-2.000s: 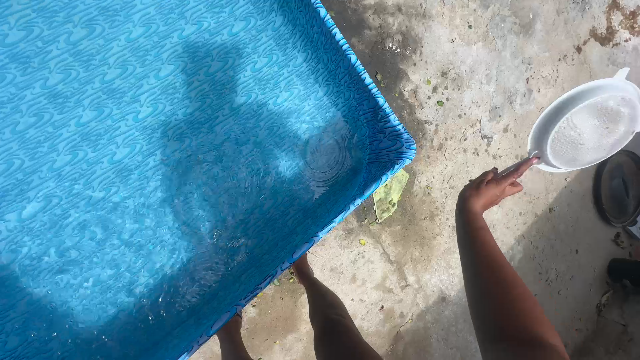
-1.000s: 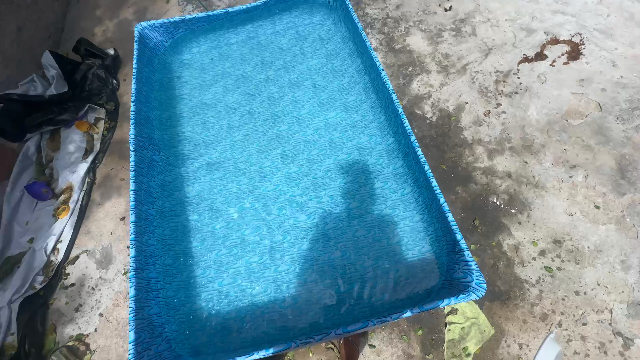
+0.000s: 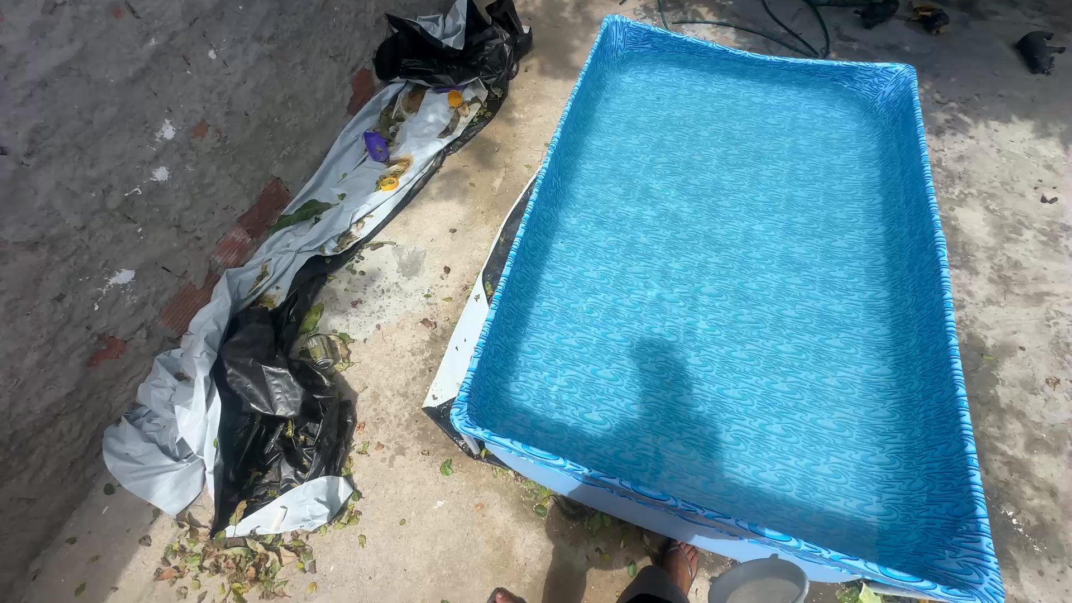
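Neither my left hand nor my right hand shows in the head view, so what they hold is hidden. A rectangular blue patterned pool [image 3: 712, 251] with water in it takes up the right half of the picture. A shadow of a person falls on the water near its lower edge. Part of a pale, round, shallow container [image 3: 760, 579] shows at the bottom edge, just outside the pool's near side. To its left are a sandalled foot [image 3: 680, 563] and part of another foot [image 3: 506, 595].
Crumpled black-and-white plastic sheeting [image 3: 285, 243] lies along a rough wall [image 3: 109, 167] at left, with leaves and a can [image 3: 318, 352] on or beside it. Dry leaves [image 3: 230, 563] litter the concrete. A dark hose [image 3: 779, 42] and several dark objects [image 3: 1039, 52] lie beyond the pool.
The view has swung over to show the whole pool and the sheeting. The hand seen two seconds ago at the white strainer-like utensil's handle is out of view.
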